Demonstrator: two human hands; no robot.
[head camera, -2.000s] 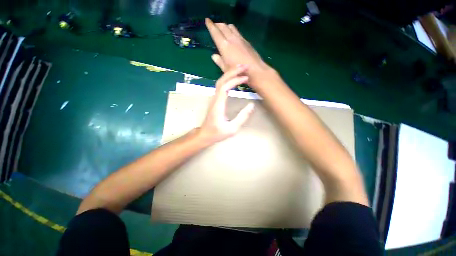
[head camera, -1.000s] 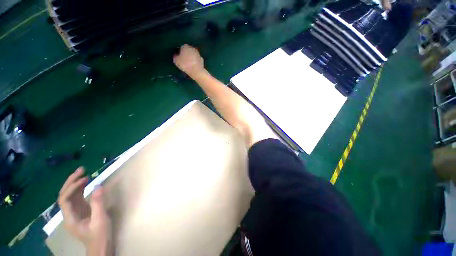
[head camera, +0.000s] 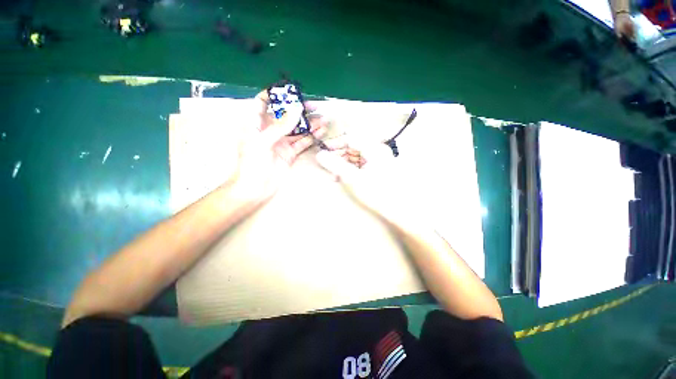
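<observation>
An open black adapter housing (head camera: 287, 108) shows a pale circuit board with blue spots, held above the back left of the cardboard sheet (head camera: 244, 289). My left hand (head camera: 270, 137) grips the housing from the left and below. My right hand (head camera: 342, 157) is at the housing's lower right end, its fingers closed around the black cord (head camera: 319, 141) there. A black cord piece (head camera: 401, 135) also shows to the right of my right hand, over the sheet. Both hands are partly washed out by glare.
More black corded units with yellow parts (head camera: 124, 25) lie on the green bench at the back left. A white-topped stack of boards (head camera: 585, 215) stands at the right. Another person's hand (head camera: 625, 28) shows at the top right.
The view has swung back over the cardboard. My left hand, empty before, now holds the open housing. My right hand has come back from the far reach to the cord beside it.
</observation>
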